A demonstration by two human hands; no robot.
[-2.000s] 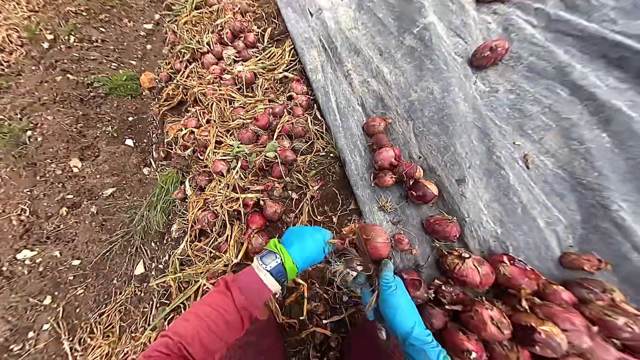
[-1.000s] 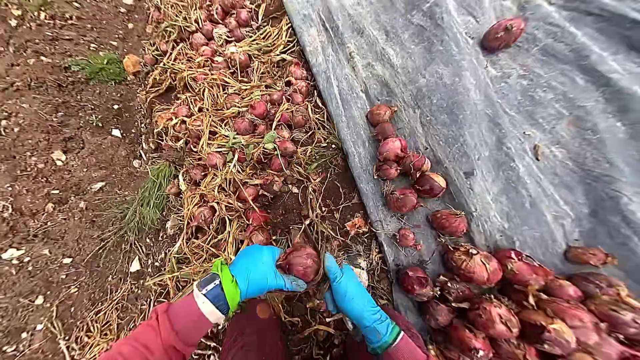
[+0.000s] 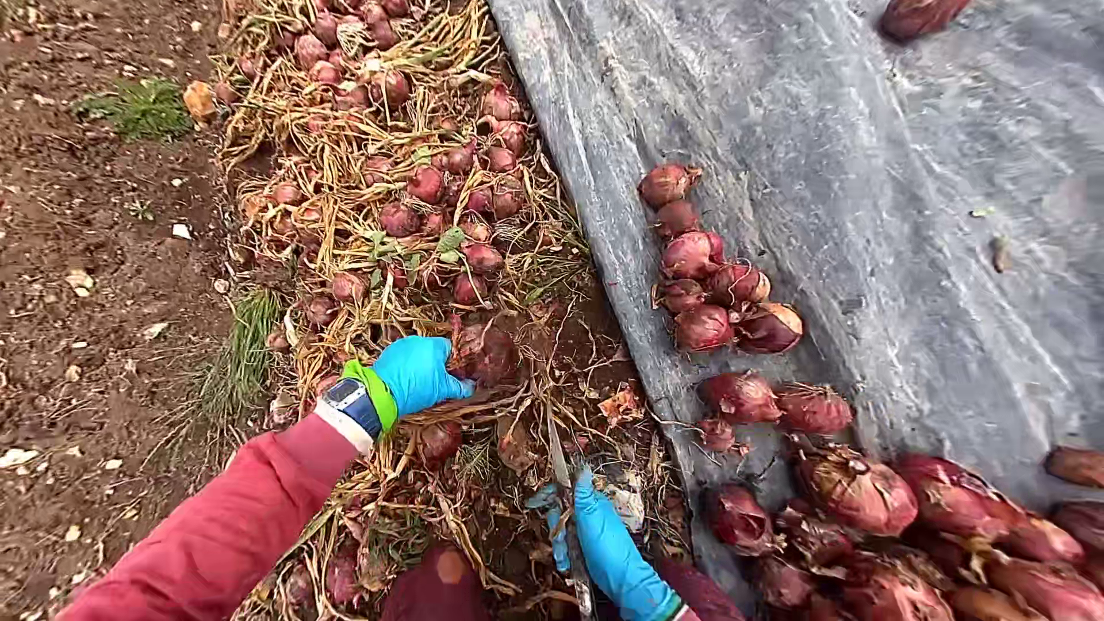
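My left hand point(image 3: 423, 376), in a blue glove with a watch and a green band at the wrist, grips the dry tops of a red onion point(image 3: 487, 355) over the row of pulled onions. Lower down, my right hand point(image 3: 595, 543), also blue-gloved, holds a knife point(image 3: 562, 483) with its blade pointing up and away. The blade lies a little below and right of the onion. Trimmed red onions point(image 3: 703, 328) rest on the grey plastic sheet point(image 3: 776, 112) to the right of both hands.
Red onions with dried tops point(image 3: 427, 184) lie in a long row ahead. A larger pile of onions point(image 3: 897, 552) covers the sheet's near part. Bare stony soil point(image 3: 129, 362) with grass tufts point(image 3: 250, 341) runs along the left. My knees show at the bottom.
The onion held between both hands one second ago is no longer there. My left hand has moved forward to another onion in the row, and the knife now shows plainly in my right hand.
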